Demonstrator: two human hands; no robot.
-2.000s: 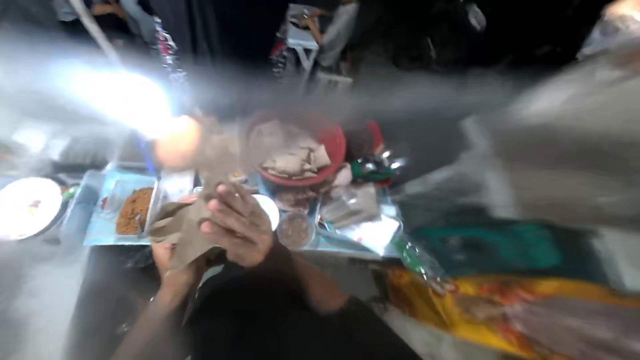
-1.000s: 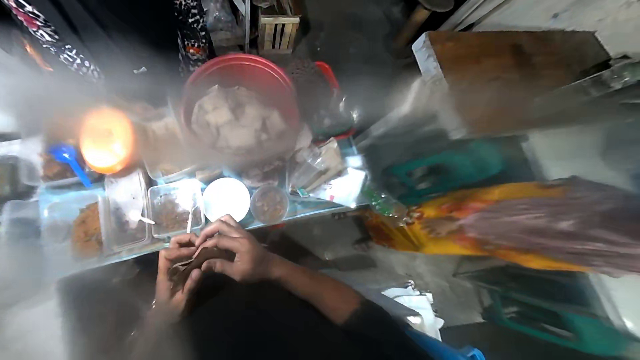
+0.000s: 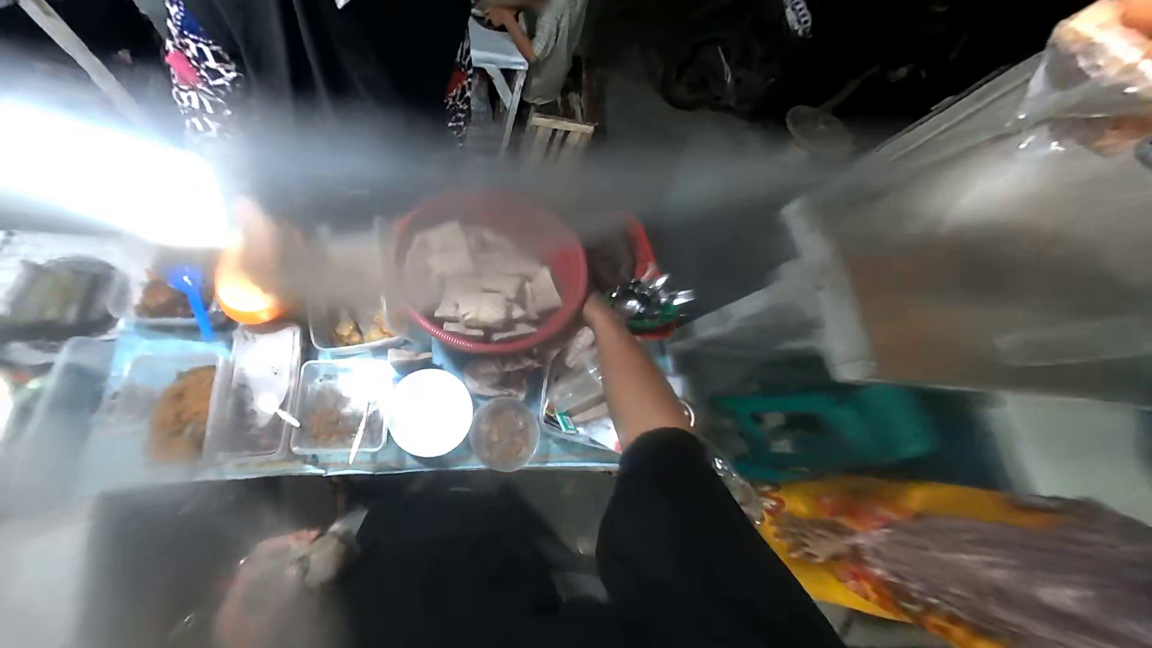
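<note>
My right arm comes out of a black sleeve and reaches forward over the table. My right hand is at the right side of a red plastic basket, beside its rim; the fingers are hidden, so a grip cannot be made out. Pale folded packets fill the basket. Near my forearm lies a tray with clear plastic bags. A round white lid or container and a small clear tub of food stand in front of the basket. My left hand cannot be made out.
Clear containers of food line the table's left part, with a blue spoon and an orange glowing object. Metal cutlery stands right of the basket. A green plastic stool and yellow cloth are farther right.
Both hands were together near the table's front edge, around a folded brown wrapper. Now my right hand has moved forward to the basket's right side, and the left hand and wrapper are out of sight.
</note>
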